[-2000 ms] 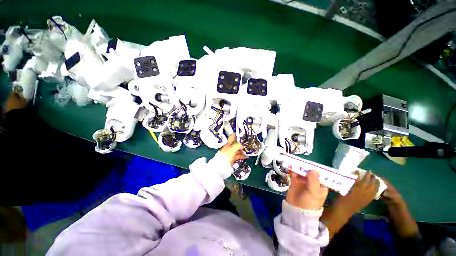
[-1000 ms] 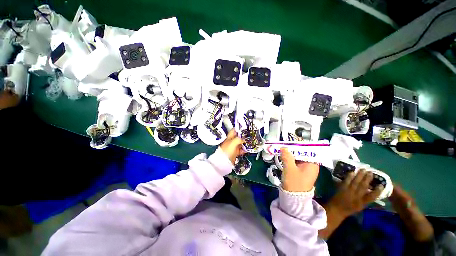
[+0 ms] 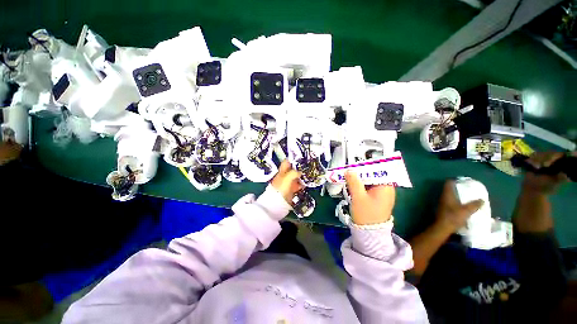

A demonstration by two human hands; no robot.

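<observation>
My right hand (image 3: 372, 199) is shut on a white adhesive tube (image 3: 373, 173) with a magenta stripe and dark print. The tube lies nearly level and its narrow end points left at an open round base housing (image 3: 310, 169) full of wires and a circuit board. My left hand (image 3: 288, 182) has its fingertips at the left rim of that housing and holds it. The housing belongs to a white PTZ camera with a black lens panel (image 3: 310, 90). Whether glue comes out of the tube tip is too small to tell.
More white cameras (image 3: 262, 142) lie side by side with open wired cups, piled up to the left. At right, a neighbour's hands hold a white camera (image 3: 476, 212) and a black screwdriver (image 3: 549, 166). A black and silver box (image 3: 497, 112) stands behind, beside a yellow patch (image 3: 515, 150).
The tube has swung from a slant to nearly level, its tip now at the cup. My left hand stays at the cup. The neighbour has lifted the camera nearer and taken hold of the screwdriver.
</observation>
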